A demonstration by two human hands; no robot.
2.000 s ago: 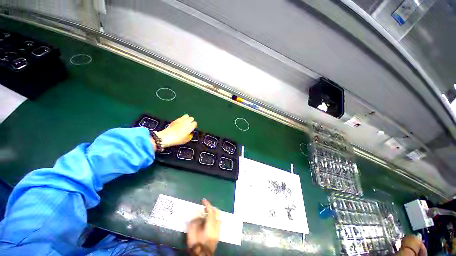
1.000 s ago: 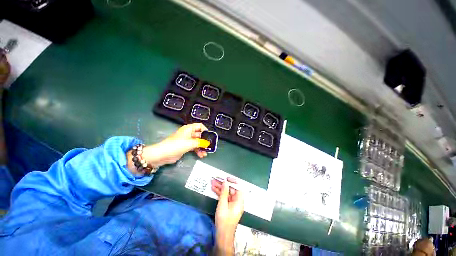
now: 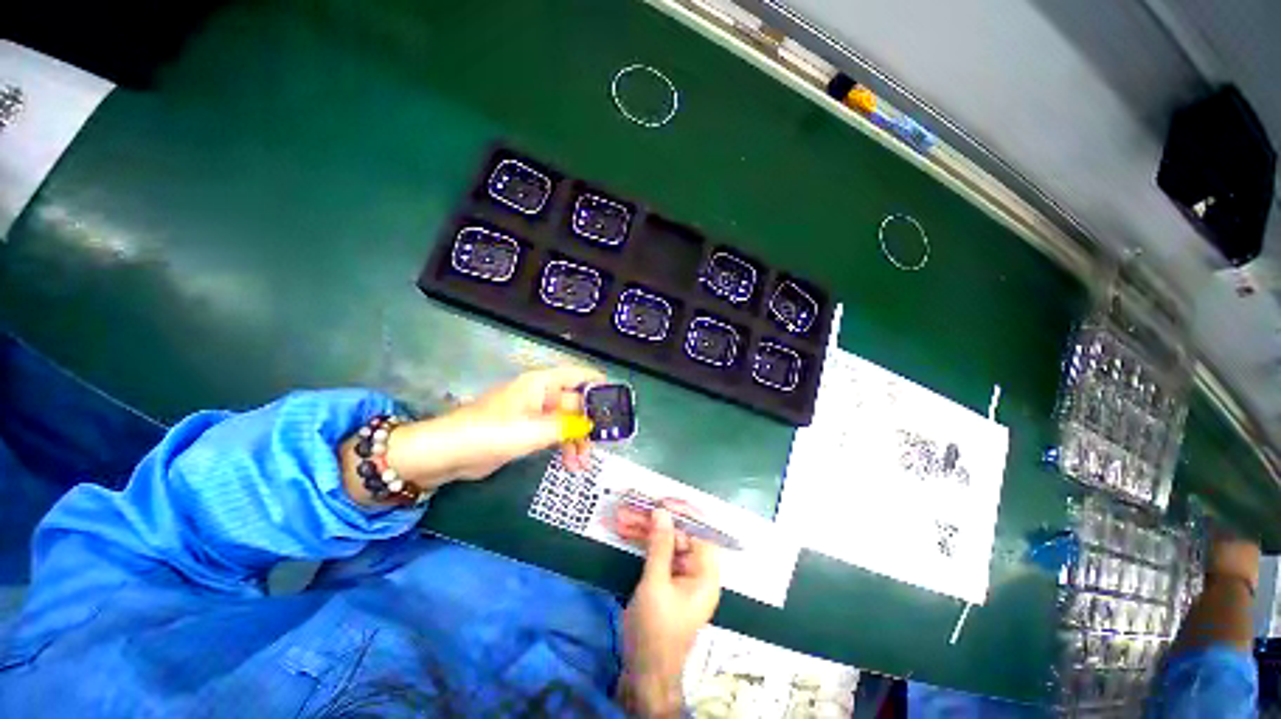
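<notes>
My left hand [image 3: 509,421], with a yellow finger cot on one digit, holds a black rounded-square watch case [image 3: 610,412] with a pale rim between the fingertips. My right hand [image 3: 672,573] holds thin metallic tweezers [image 3: 691,525] above the white sticker sheet [image 3: 759,562]. The sheet has a grid of small dark marks at its left end. The black foam tray [image 3: 565,334] lies beyond my hands with housings in its pockets; one pocket in the far row is empty. The tweezers' tips are too small to make out clearly.
A white paper sheet [image 3: 854,485] with tiny black pieces lies right of the tray. Clear blister trays [image 3: 1117,414] stand at far right, near another person's arm [image 3: 1219,618]. A marker pen [image 3: 882,115] lies by the back rail. Another white sheet [image 3: 42,120] is at upper left.
My left hand first reached over the foam tray, then came back nearer me holding a watch case. My right hand now shows the tweezers more clearly over the sticker sheet. The view has shifted.
</notes>
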